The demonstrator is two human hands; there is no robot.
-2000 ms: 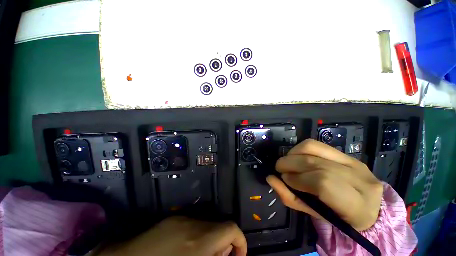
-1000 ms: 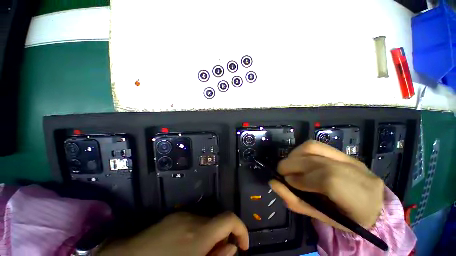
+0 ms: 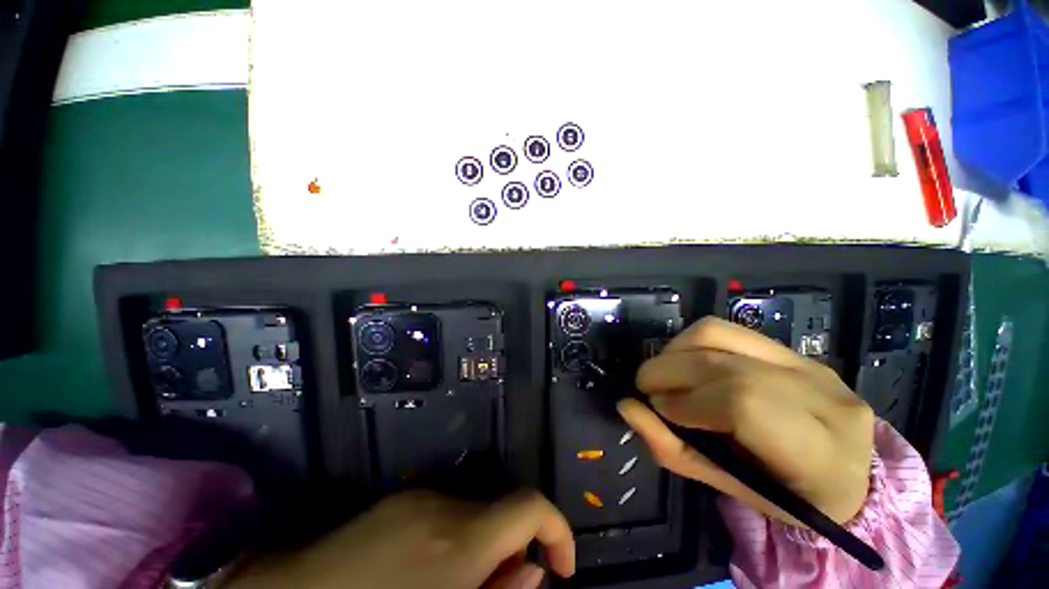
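My right hand [image 3: 765, 420] holds black tweezers [image 3: 765, 477] like a pen. Their tip is at the lower lens of the camera module [image 3: 589, 334] on the middle smartphone [image 3: 610, 460]. The phone lies in a black foam tray [image 3: 523, 270] and shows orange and silver marks on its lower half. My left hand [image 3: 426, 541] is at the bottom edge, partly cut off, with its fingers curled beside the phone's lower left. Whether it holds anything is hidden.
More phones lie in the tray to the left [image 3: 397, 357] and right. Behind it, a white sheet [image 3: 690, 69] bears several dark rings [image 3: 536, 150], a pale strip [image 3: 880, 127] and a red stick [image 3: 929, 167]. A blue bin [image 3: 1001, 104] stands at the right. Clear strips [image 3: 984, 426] lie right of the tray.
The view has shifted slightly, so the tray's left side and the sheet appear further right than in the oldest frame. The tweezers stay at the same phone's camera module; both hands have barely moved.
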